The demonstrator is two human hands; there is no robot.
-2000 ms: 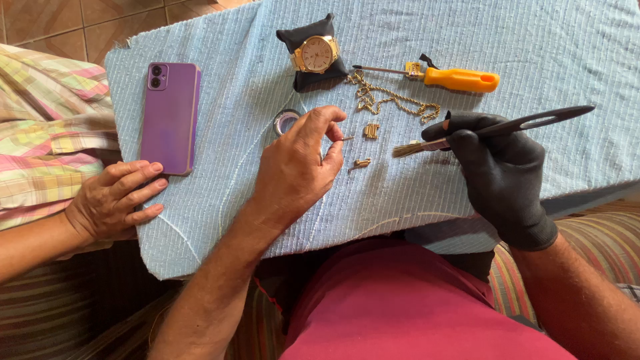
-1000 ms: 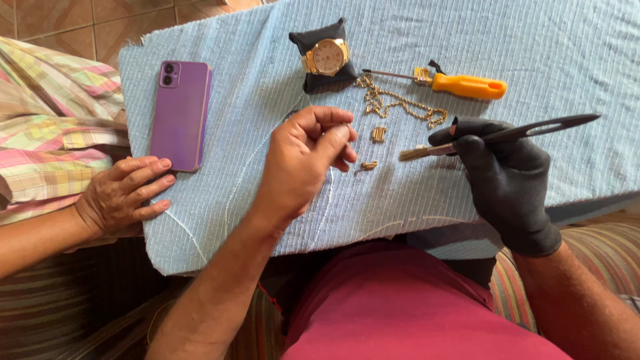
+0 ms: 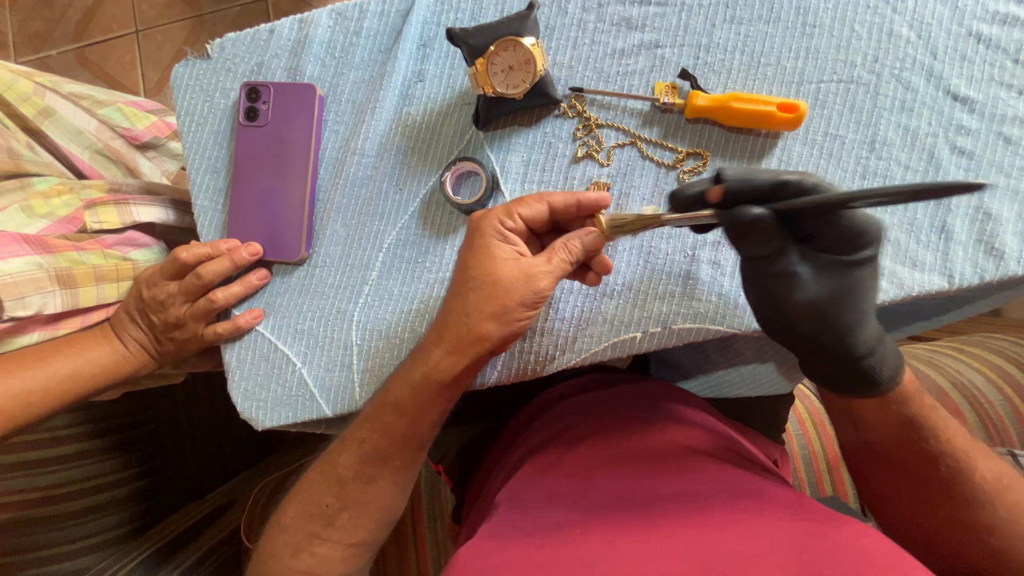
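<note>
Between the thumb and fingers of my bare left hand [image 3: 520, 268] is a small gold-coloured piece [image 3: 601, 222], mostly hidden by the fingertips. My right hand [image 3: 800, 264], in a black glove, holds a paintbrush [image 3: 864, 194] with a black handle; its bristles touch the gold-coloured piece. Just beyond my left fingertips, another small gold-coloured piece [image 3: 600, 186] lies on the cloth, partly hidden. A gold-coloured rope chain [image 3: 632, 144] is spread farther back. Left of it, a gold-coloured wristwatch [image 3: 510, 67] is wrapped round a black cushion.
A yellow-handled screwdriver [image 3: 744, 110] lies behind the chain. A roll of dark tape [image 3: 467, 185] sits beyond my left hand. At the left, another person's hand [image 3: 196, 300] rests by a purple smartphone [image 3: 276, 172] on the blue tablecloth [image 3: 320, 336].
My left hand has brought a small gold-coloured piece to the brush's bristles; one lay on the cloth below the other piece before. The brush has moved left. The other person's hand stays by the phone.
</note>
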